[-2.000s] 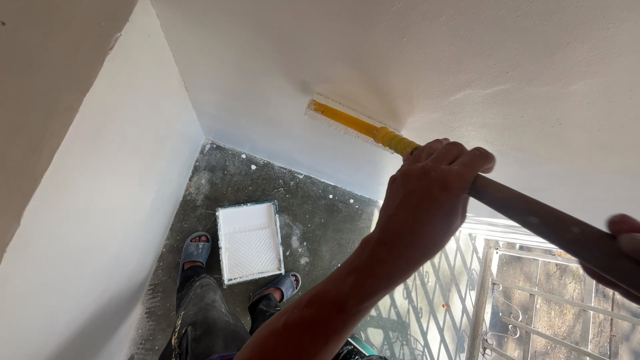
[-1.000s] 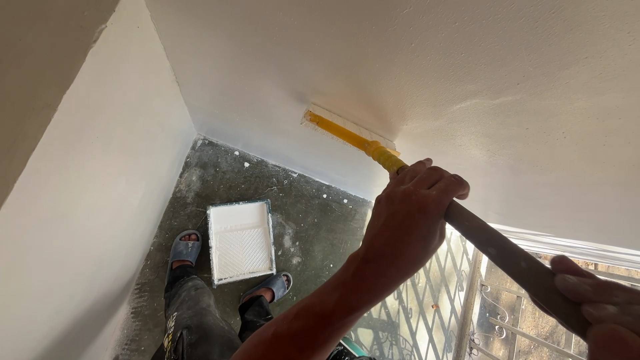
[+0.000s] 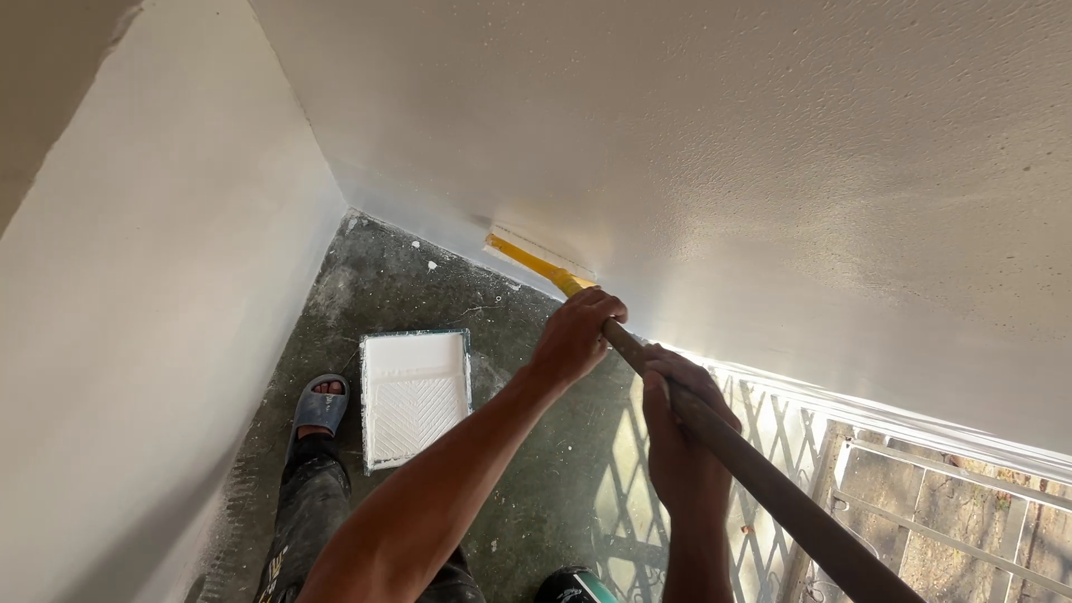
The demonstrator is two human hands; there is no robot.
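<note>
My left hand (image 3: 579, 333) grips a long dark pole (image 3: 775, 494) close to the yellow handle of a paint roller (image 3: 536, 260). Just behind it on the same pole, my right hand (image 3: 691, 431) is closed around the shaft. The roller lies against the pale wall (image 3: 586, 151), low down near the floor edge; the handle partly hides its sleeve. Below and left of the roller, a paint tray (image 3: 416, 402) with white paint and a ridged ramp rests on the floor.
A second wall (image 3: 167, 251) meets the first at a corner on the left. My sandalled foot (image 3: 322, 406) stands beside the tray on the paint-spotted concrete floor (image 3: 536, 469). At the lower right is a metal grille (image 3: 946, 502), and a dark container with a green band (image 3: 578, 586) shows at the bottom edge.
The roller has moved down the wall toward the floor. My right hand has come forward along the pole, close to my left hand. The view has shifted.
</note>
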